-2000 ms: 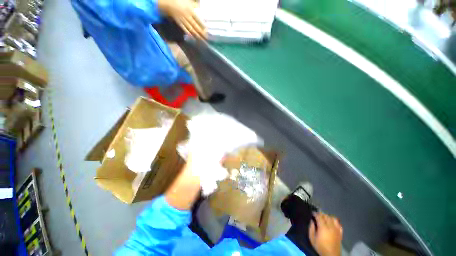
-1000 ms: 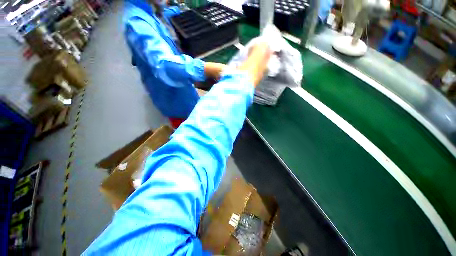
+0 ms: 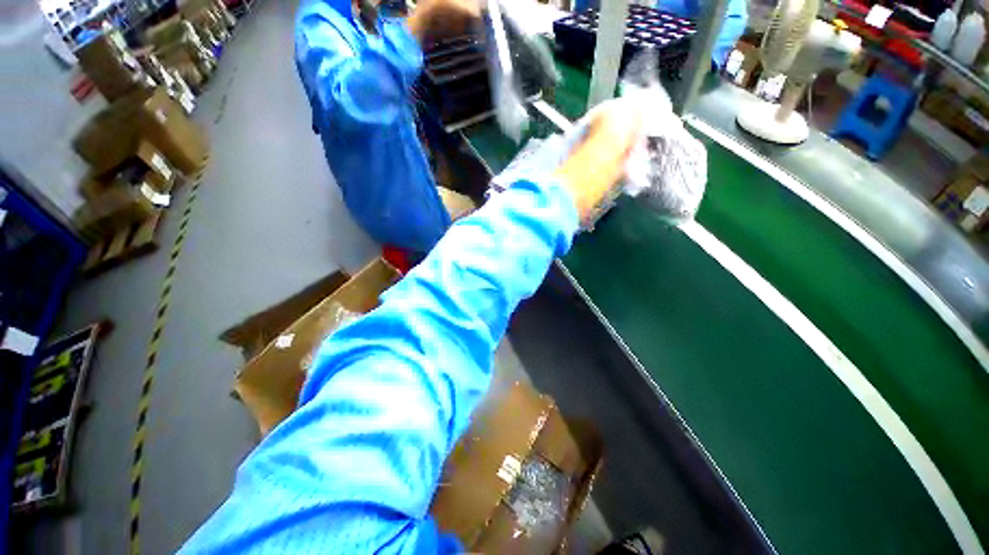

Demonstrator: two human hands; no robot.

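Observation:
My left hand (image 3: 599,157) is stretched out over the near edge of the green belt (image 3: 694,314). It holds whitish, crinkled bagged parts (image 3: 675,163); what is inside the bags is unclear. More pale bags show partly behind the hand and wrist. My right hand is not in view. Below my sleeve stands an open carton (image 3: 488,477) with shiny bagged parts (image 3: 540,490) in it. A second open carton (image 3: 315,336) stands to its left, partly hidden by my sleeve.
A co-worker in a blue smock (image 3: 374,141) stands ahead by the belt, arm raised near a clear bag. Black trays (image 3: 640,41), a white fan (image 3: 783,76) and a blue stool (image 3: 876,114) are beyond. Stacked cartons (image 3: 136,173) stand at left.
My left arm has swung from the cartons out to the belt with the whitish bags, then moved slightly right. The co-worker's arm has risen. My right hand has left the picture.

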